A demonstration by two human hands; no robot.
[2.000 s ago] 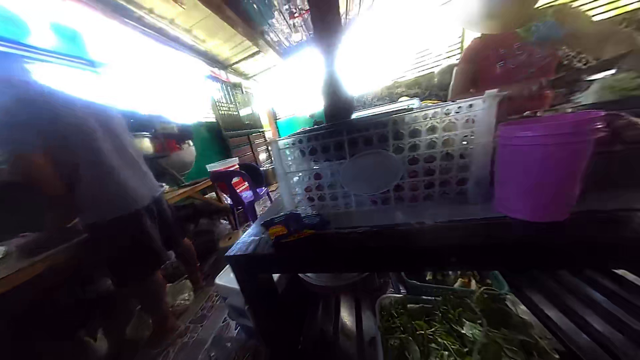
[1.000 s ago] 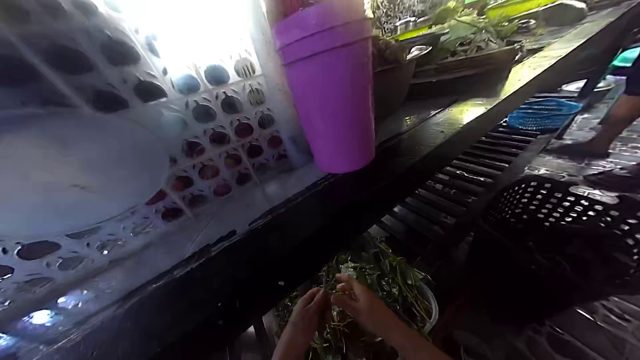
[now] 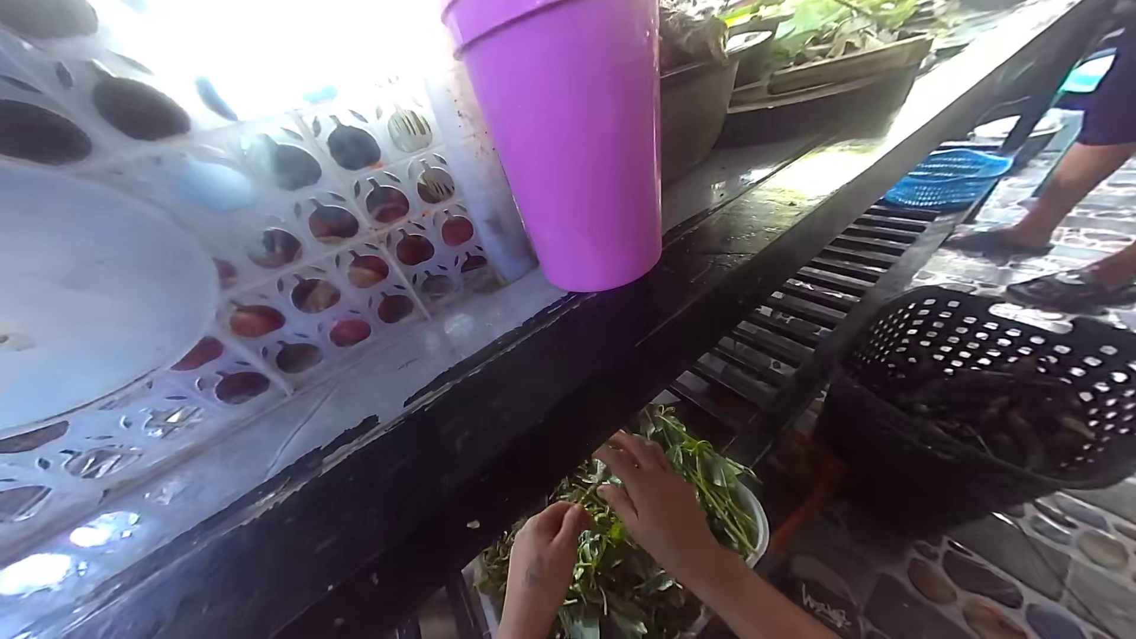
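Both hands are low in the head view, over a pale container (image 3: 757,524) heaped with leafy green stems (image 3: 626,577) beneath the edge of a dark bench. My left hand (image 3: 548,546) has its thumb and fingertips together at the leaves; whether a stem is between them cannot be told. To its right, my right hand (image 3: 655,501) reaches over the greens with its thumb and fingers apart, and nothing plainly held. Its fingertips are close to the bench's dark edge. Part of the container's rim is hidden by the bench and my arms.
A purple bucket (image 3: 577,151) and a white perforated crate (image 3: 337,231) stand on the bench (image 3: 497,426). Trays of leafy vegetables (image 3: 825,75) stand farther back. At right are a slatted lower shelf (image 3: 790,311), a black basket (image 3: 985,399), a blue basket (image 3: 950,177) and another person's legs (image 3: 1078,195).
The view has swung down and right since two seconds ago, when no hands showed. Since one second ago, my right hand's fingers have spread over the greens.
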